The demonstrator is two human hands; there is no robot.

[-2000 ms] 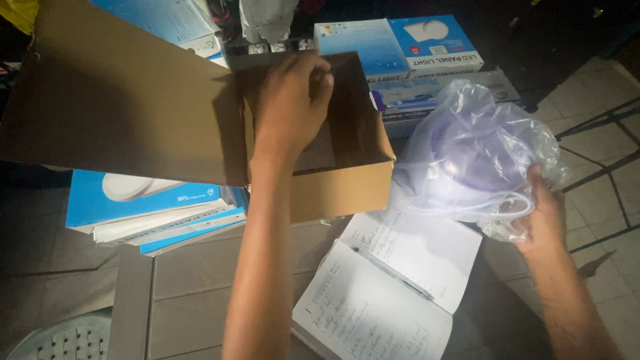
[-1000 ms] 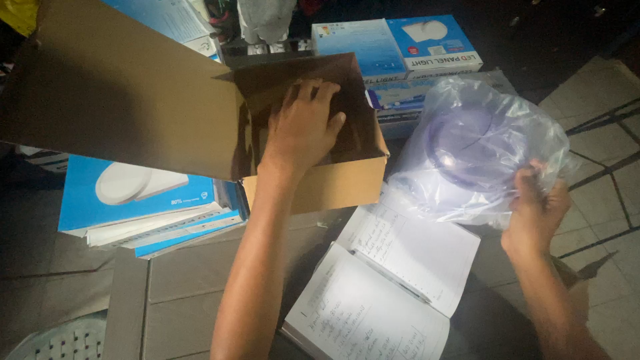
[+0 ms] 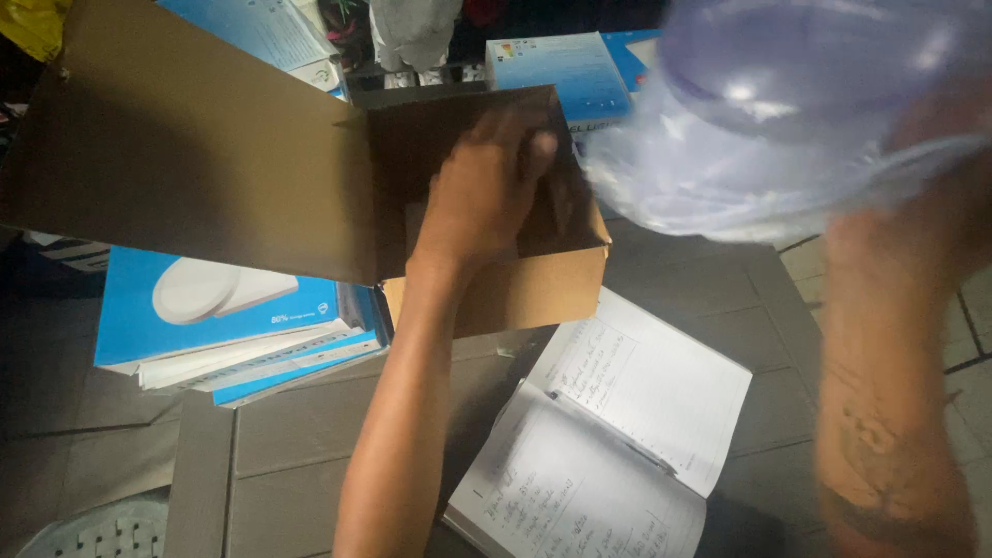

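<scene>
My left hand point(image 3: 484, 190) reaches into a cardboard box point(image 3: 535, 291) whose lid stands folded open to the left. Its fingertips are blurred against the dark inside, and whether they touch anything is hidden. At the upper right, my right hand point(image 3: 899, 209), blurred by motion, grips a clear plastic bag point(image 3: 697, 186) with a round purplish object point(image 3: 806, 62) inside. The bag is partly cut off by the frame's edge. An open notebook point(image 3: 659, 372) with handwriting lies in front of the box, and a pen point(image 3: 612, 434) rests along its fold.
Blue-and-white LED panel light boxes point(image 3: 225, 310) are stacked left of the cardboard box, with more boxes point(image 3: 558, 77) behind it. All stand on a brown slatted table point(image 3: 287, 465). A woven plastic stool top point(image 3: 108, 535) shows at the lower left, and a tiled floor at the right.
My right hand has lifted the bagged round object up, and the bag now covers part of the boxes at the back. My left hand stays in the cardboard box, its fingers shifted.
</scene>
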